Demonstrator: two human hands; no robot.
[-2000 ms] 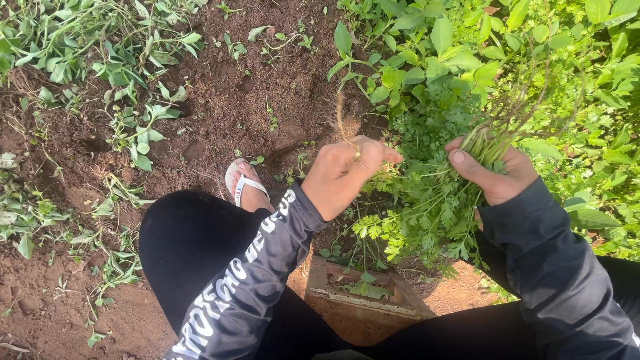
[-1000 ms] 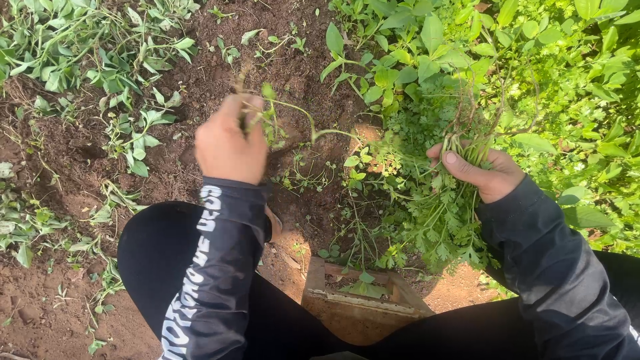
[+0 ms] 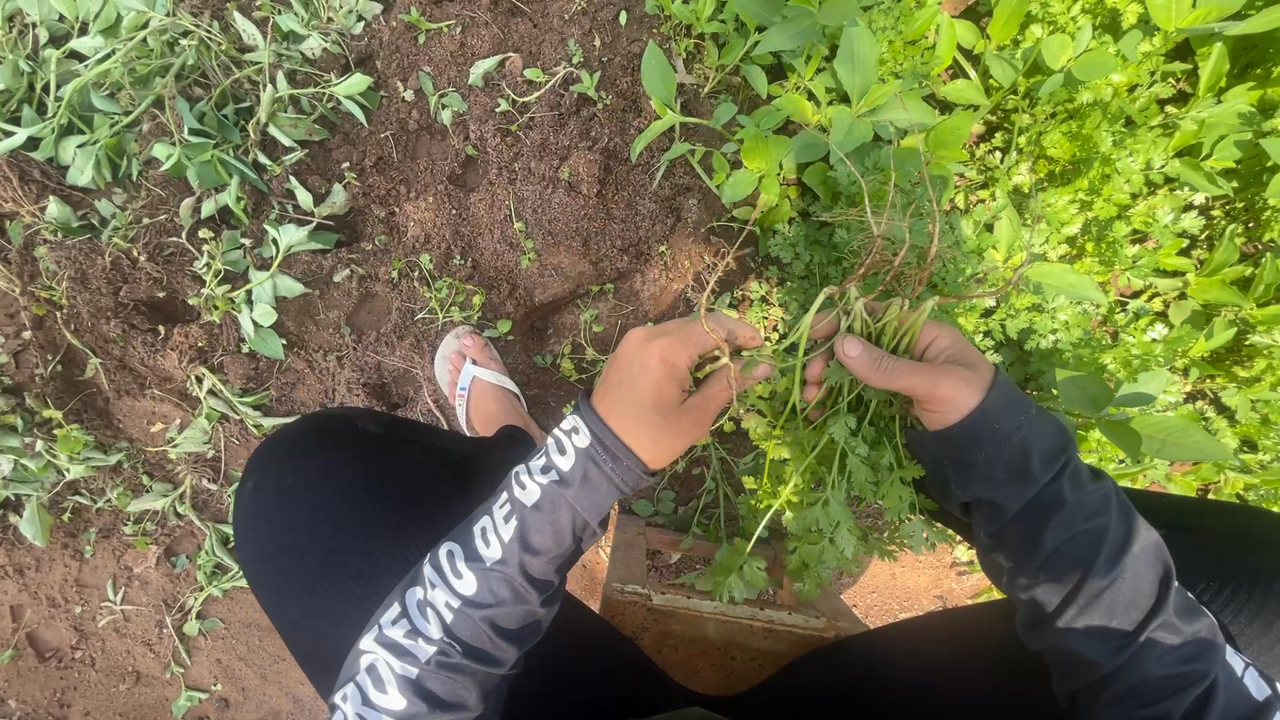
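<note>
My right hand is closed around a bunch of leafy herbs, probably cilantro; the leaves hang down toward my lap and the thin brown roots point up and away from me. Just left of it, my left hand pinches a rooted stem between thumb and fingers, its roots sticking up. The fingertips of both hands are close together beside the bunch. Some of my right fingers are hidden behind the stems.
A wooden crate or box stands between my legs. Dense green plants grow at the right. Pulled, wilting weeds lie on brown soil at the left, near my foot in a white flip-flop.
My left hand was out to the left over the soil with plant matter in it one second ago; it is back beside the bunch. My right hand has kept hold of the herbs.
</note>
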